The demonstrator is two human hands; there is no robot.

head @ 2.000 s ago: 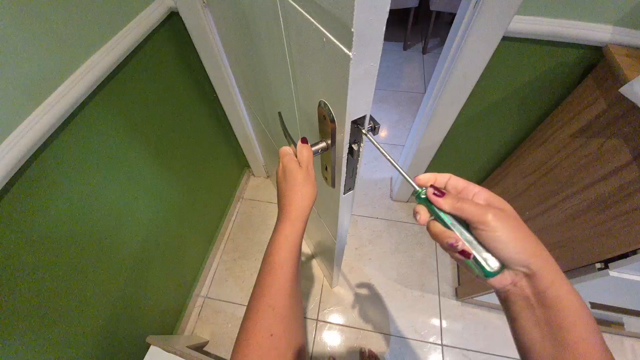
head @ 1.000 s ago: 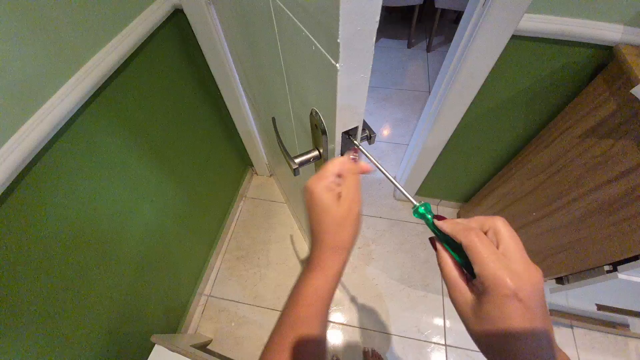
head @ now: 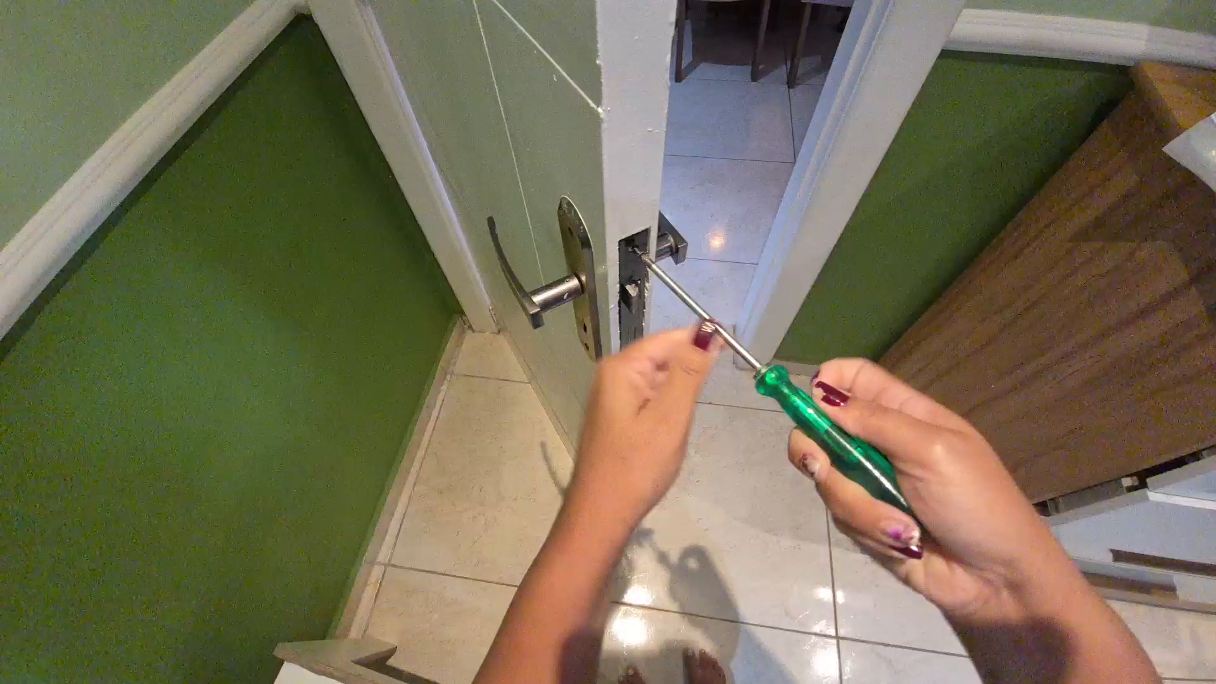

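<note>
My right hand (head: 912, 465) grips the green handle of a screwdriver (head: 836, 442). The screwdriver's metal shaft slants up to the top of the mortise lock faceplate (head: 633, 285) in the edge of a door (head: 632, 123). With thumb and fingertips, my left hand (head: 655, 399) pinches the middle of that shaft. A metal lever handle (head: 541, 296) on an oval-ended plate (head: 576, 256) is on the door's left face, and another lever (head: 673, 239) shows on the far side. The lower part of the lock is hidden behind my left hand.
A white door frame (head: 826, 180) rises right of the opening, with chair legs beyond. Wooden furniture (head: 1054, 313) stands at the right by a green wall. Another green wall (head: 218, 380) is at the left. A furniture corner (head: 332, 654) juts in at the bottom left.
My left hand has let go of the near lever handle and moved right and down to the screwdriver shaft. My right hand still holds the screwdriver at the lock.
</note>
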